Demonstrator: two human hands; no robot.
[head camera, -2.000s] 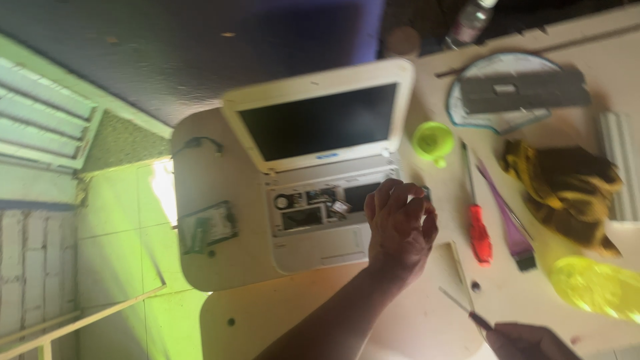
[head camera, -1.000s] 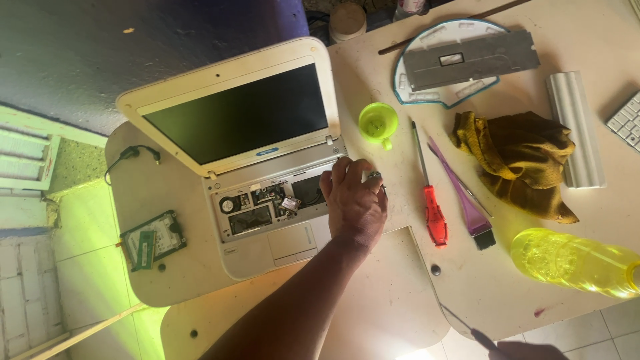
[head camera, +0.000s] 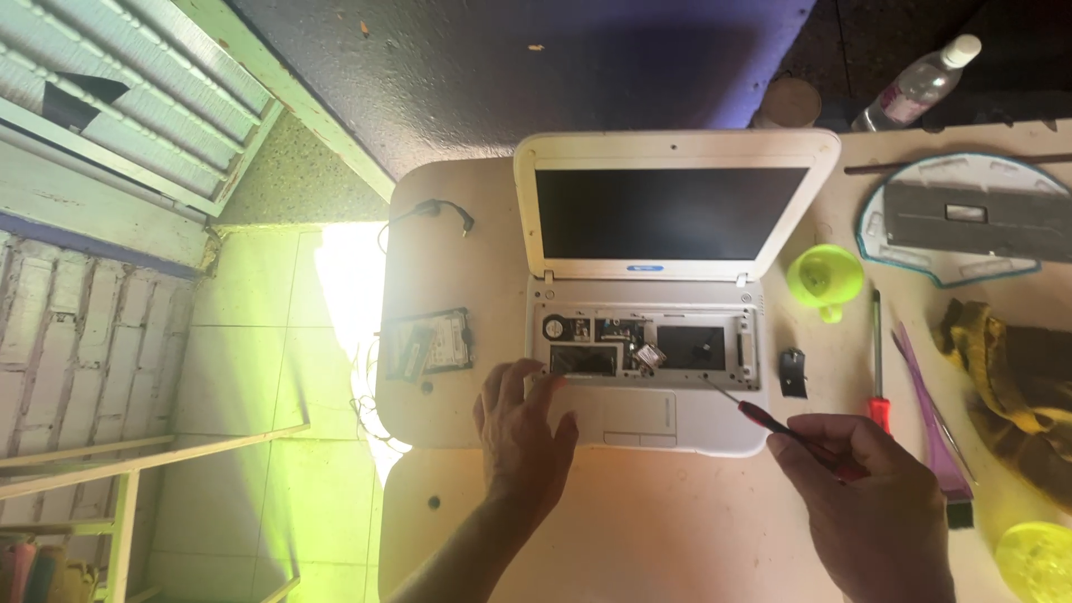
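A small white laptop lies with its lid raised and its keyboard bay uncovered, showing boards and metal parts. My left hand rests with fingers apart at the bay's lower left edge and palm rest, holding nothing. In my right hand is a thin screwdriver with a red and black handle; its tip is at the bay's lower right edge, though contact cannot be told. A small black part lies right of the laptop. Left of it sit a hard drive and a small green circuit module.
A green cup, a red-handled screwdriver, a purple brush and a dark yellow-brown cloth lie at the right. A teal-rimmed tray bears a grey panel. A cable is back left; a clear bottle stands behind.
My left hand has moved from the bay's right side to its lower left. My right hand has brought the thin screwdriver to the laptop. The small black part now shows beside the laptop. The view has shifted.
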